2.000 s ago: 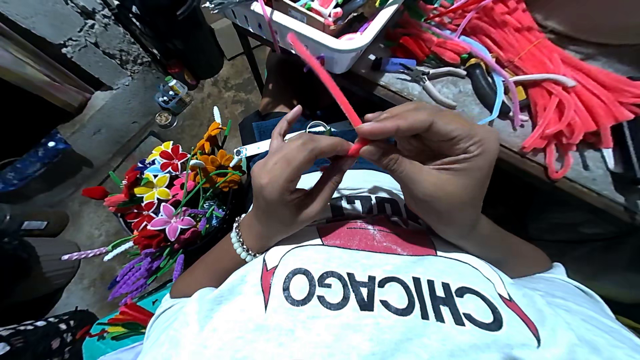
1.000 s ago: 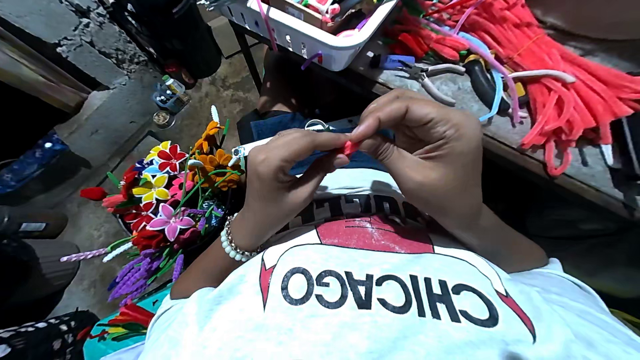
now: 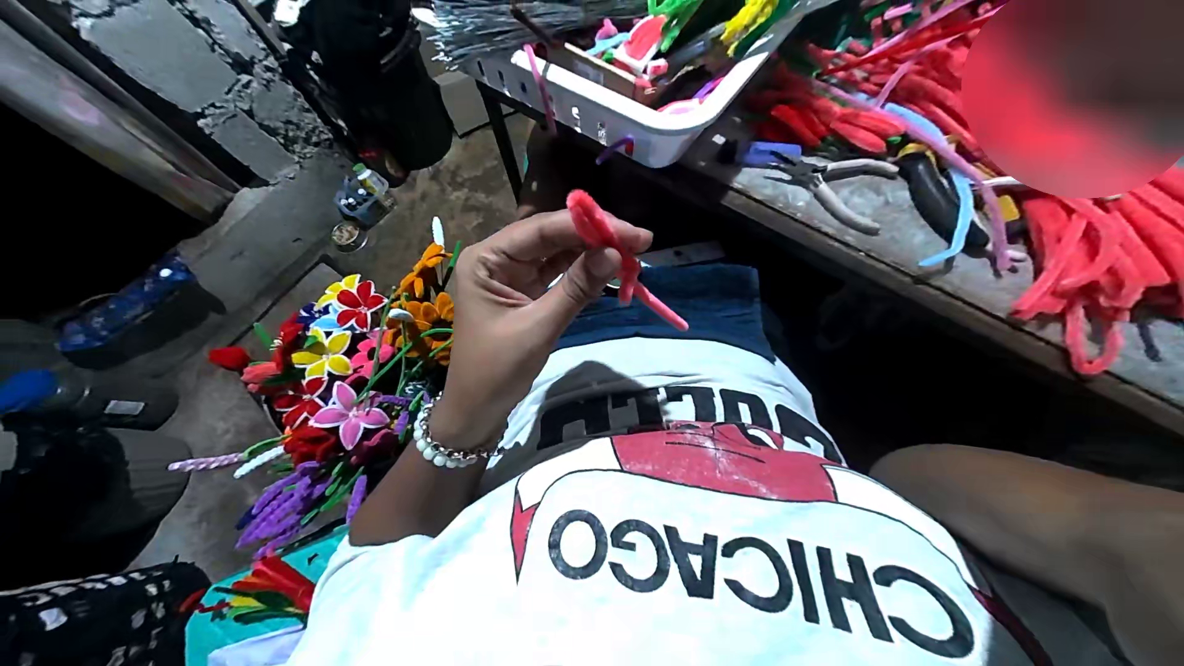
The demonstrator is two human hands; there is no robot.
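Note:
My left hand [image 3: 536, 296] is raised above my lap. Its thumb and fingertips pinch a coral-red fuzzy pipe cleaner [image 3: 597, 222], bent into a narrow loop at the upper end, with a short straight tail pointing down and right. My right forearm runs out at the right edge; the right hand is out of view. On the bench at the upper right lie pliers [image 3: 846, 190] with grey handles, a black-handled tool [image 3: 934, 199] and a large bundle of coral-red pipe cleaners [image 3: 1101, 250].
A white plastic basket [image 3: 638, 134] of craft pieces overhangs the bench edge [image 3: 953, 314]. Several pipe-cleaner flowers [image 3: 347, 416] stand in a bunch at my left. A bottle [image 3: 370, 185] is on the floor. A blurred red and dark round patch covers the upper right corner.
Two seconds ago both hands held the red pipe cleaner, its long end sticking up; now it is looped. My right hand has let go and left the view. My left hand keeps hold.

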